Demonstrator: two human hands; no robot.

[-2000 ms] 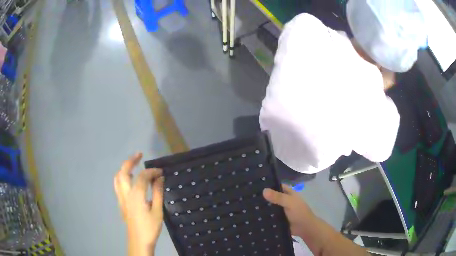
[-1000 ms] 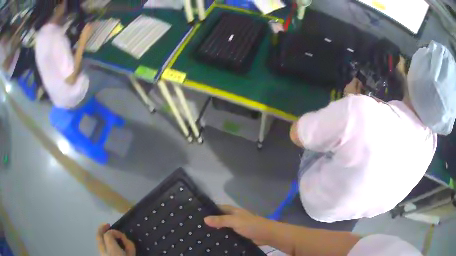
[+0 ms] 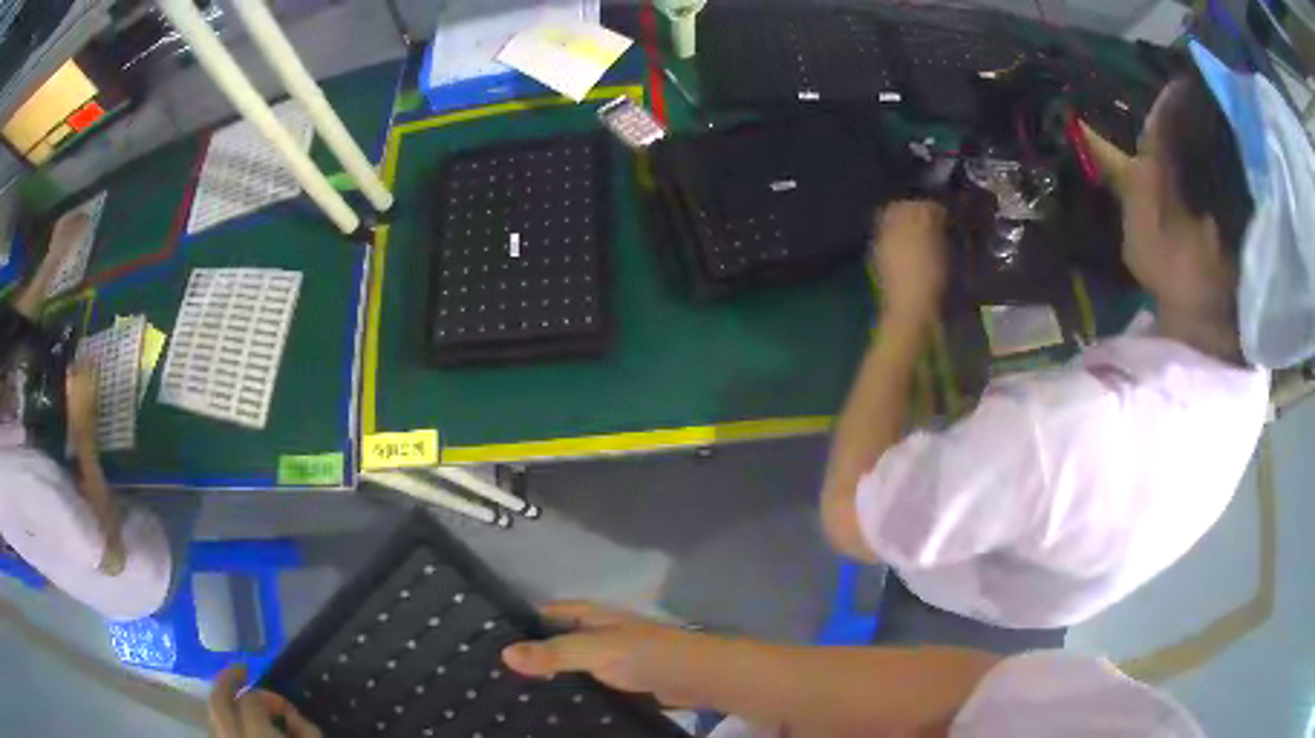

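Note:
A black component tray (image 3: 433,649) with rows of small light dots is at the bottom of the view, tilted, its lower part cut off by the frame edge. My right hand (image 3: 591,649) grips its right edge, thumb on top. My left hand (image 3: 260,709) is at its lower left edge, partly cut off by the frame. A tray stack (image 3: 519,252) with a small white label lies on the green bench beyond, apart from the held tray.
A seated worker (image 3: 1067,461) in a pale top is at the right, hands over the bench (image 3: 577,411). More black trays (image 3: 786,188) lie there. White part sheets (image 3: 231,343), another person (image 3: 72,534) and a blue stool (image 3: 217,598) are at the left.
The view has turned from the aisle to the bench and moved closer to it. The stack and sheets now show larger. Both hands have stayed on the held tray, which sits lower in view.

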